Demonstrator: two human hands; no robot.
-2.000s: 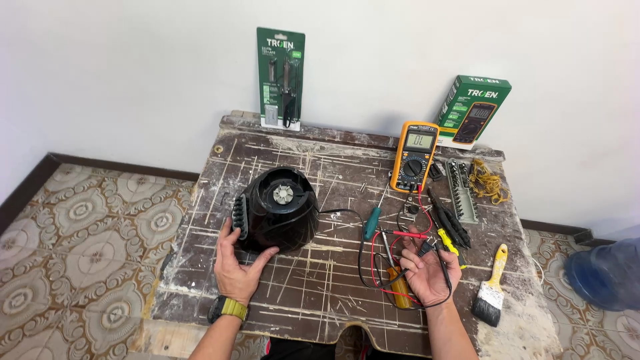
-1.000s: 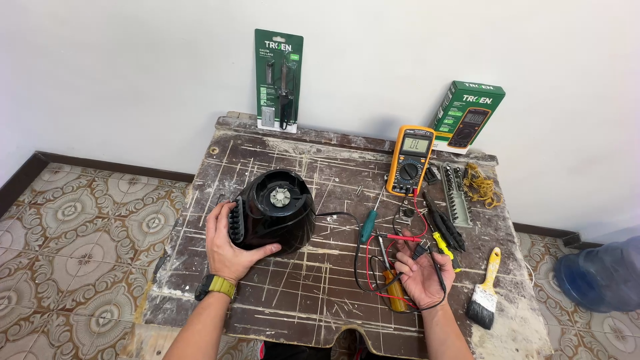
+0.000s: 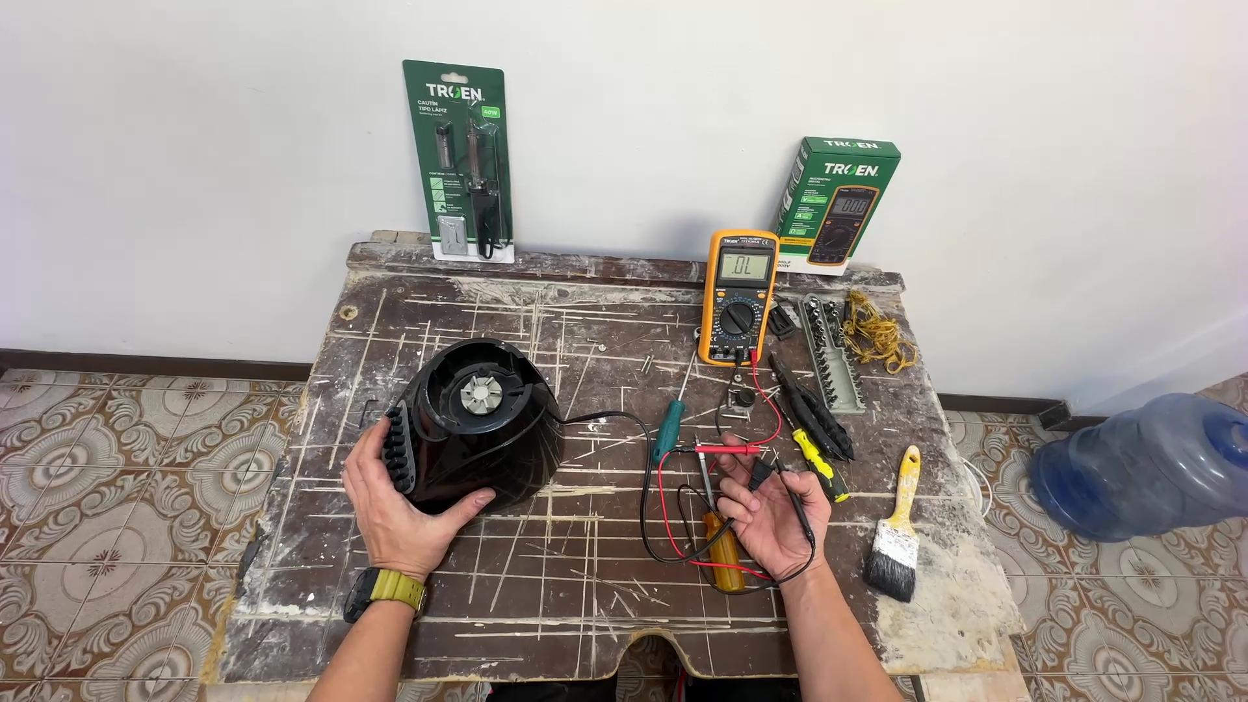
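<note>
My left hand grips the lower side of a black blender motor base, at its row of push buttons. The base stands upright with its grey drive coupling facing up. My right hand, palm up, holds the black power plug together with the black test probe and the red test probe. Red and black leads run from these to an orange digital multimeter, whose display is lit. The power cord leaves the base toward my right hand.
Near my right hand lie a teal-handled screwdriver, an amber-handled screwdriver, a yellow-black screwdriver, black pliers and a paintbrush. Behind them are a socket set tray, yellow cord, a multimeter box and a packaged soldering iron.
My left hand has shifted lower on the motor base's button side since the last frame. My right hand still holds the plug and probes, its fingers slightly changed.
</note>
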